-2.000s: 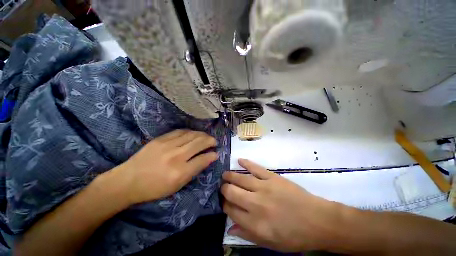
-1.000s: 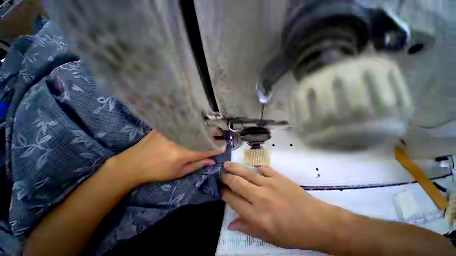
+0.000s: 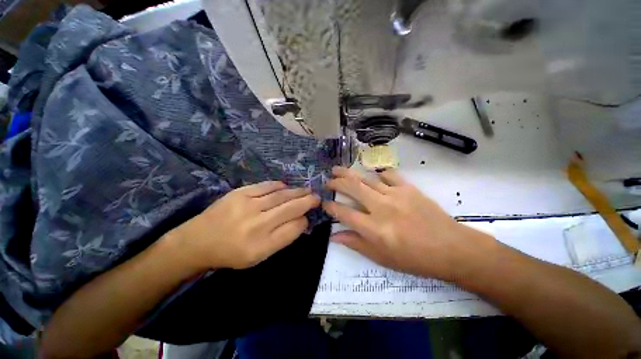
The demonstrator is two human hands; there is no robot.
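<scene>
The grey-blue leaf-print garment fabric (image 3: 140, 133) is bunched at the left and runs under the needle and presser foot (image 3: 344, 144). My left hand (image 3: 263, 221) lies flat on the fabric, fingers close together, holding nothing between them. My right hand (image 3: 393, 214) rests at the fabric's right edge, its fingertips on the edge just in front of the presser foot, fingers slightly apart. Black fabric (image 3: 281, 287) hangs below my left hand. The cream block (image 3: 379, 158) sits right of the presser foot, by my right fingertips. The machine head (image 3: 309, 49) stands above.
Black snips (image 3: 441, 135) and a thin grey bar (image 3: 483, 116) lie on the machine bed. A yellow-orange strip (image 3: 601, 203) and a pale flat piece (image 3: 589, 243) lie at the right. Scale markings (image 3: 393, 284) run along the table's front. Something blue (image 3: 20, 124) shows at the far left.
The fabric has moved up toward the machine, and its lower end now shows beside my hands. My left hand has moved back from the presser foot; my right fingertips are nearer it. The view has shifted.
</scene>
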